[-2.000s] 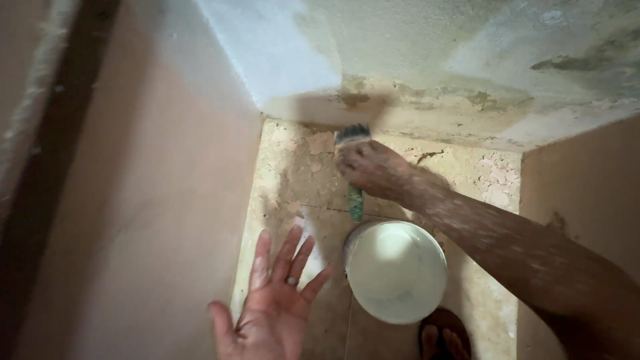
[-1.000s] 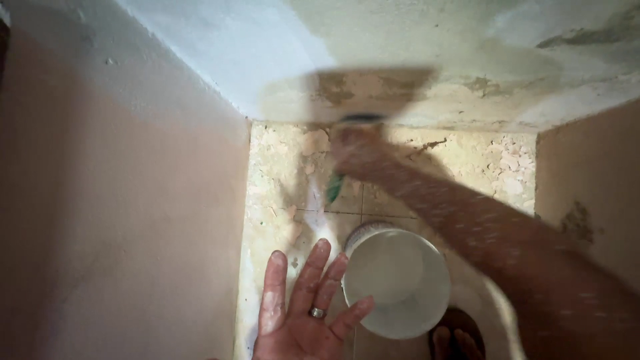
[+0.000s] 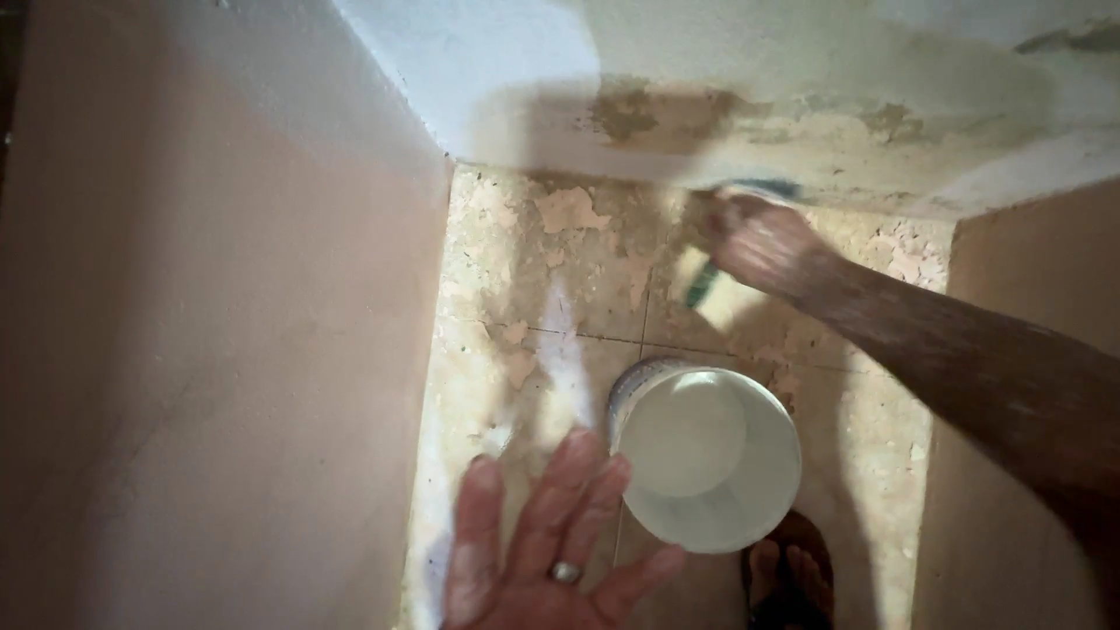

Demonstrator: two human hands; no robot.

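Observation:
My right hand (image 3: pixel 761 241) is closed around a paintbrush (image 3: pixel 703 284) with a green handle. The dark bristles, blurred, lie against or close to the foot of the back wall (image 3: pixel 787 114), where it meets the floor. Palm up, my left hand (image 3: pixel 547 551) is held with its fingers spread and nothing in it; a ring is on one finger. Beside its fingertips stands a white plastic bucket (image 3: pixel 774 490) with whitish liquid inside. Whether the left hand touches the bucket rim cannot be told.
Side walls rise at the left (image 3: pixel 262 350) and right (image 3: pixel 1032 367). The tiled floor (image 3: pixel 604 306) carries flaking patches. A foot in a dark sandal (image 3: pixel 792 560) is just below the bucket. The back wall has stained, peeling patches near its base.
My right hand has moved to the right along the foot of the back wall with the paintbrush. The left hand stays open near the bucket.

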